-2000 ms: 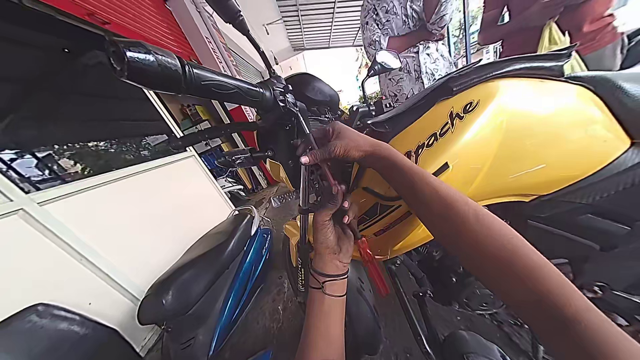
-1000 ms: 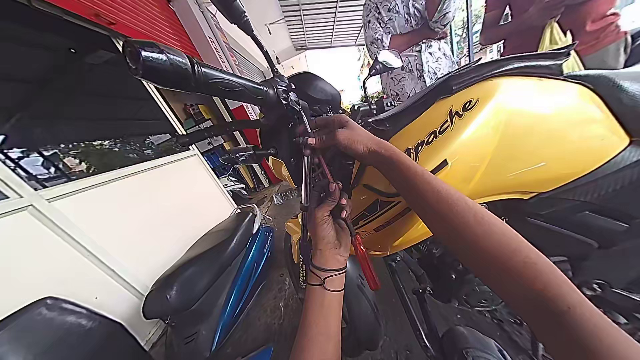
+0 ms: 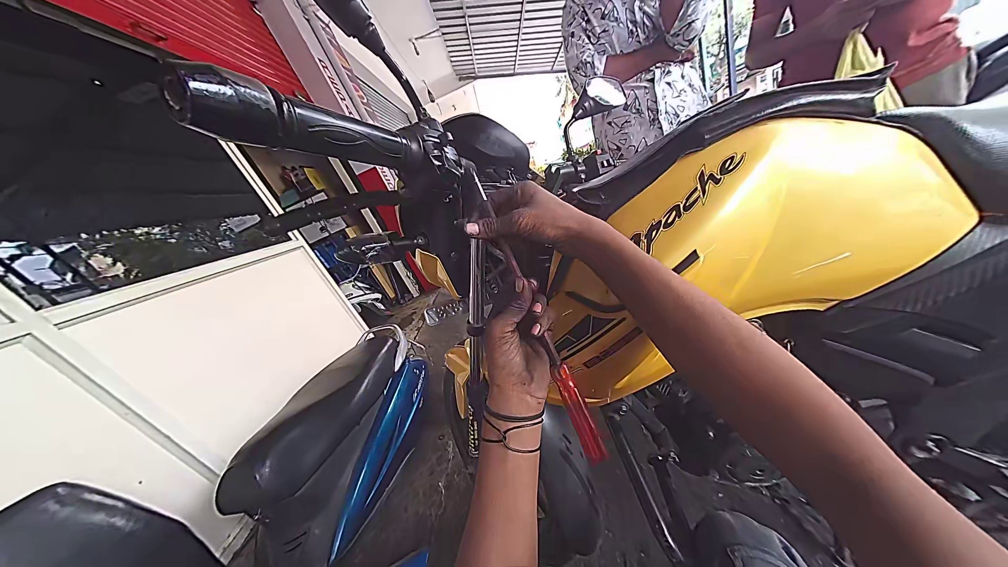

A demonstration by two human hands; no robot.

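My left hand (image 3: 516, 342), with black bands at the wrist, is closed around the shaft of a screwdriver whose red handle (image 3: 579, 413) hangs below the palm. Above it, my right hand (image 3: 531, 213) reaches in from the right, fingers bent at dark parts beside the front fork tube (image 3: 476, 283), just under the handlebar clamp. What its fingertips hold is hidden. The motorcycle's yellow fuel tank (image 3: 819, 213) lies to the right of both hands. A black handlebar grip (image 3: 228, 102) points to the upper left.
A blue scooter with a black seat (image 3: 315, 417) stands at the lower left, near a cream panelled wall (image 3: 189, 346). Another black seat (image 3: 87, 528) shows in the bottom left corner. Beyond the motorcycle stand a person in a patterned shirt (image 3: 638, 71) and a person in red (image 3: 921, 47).
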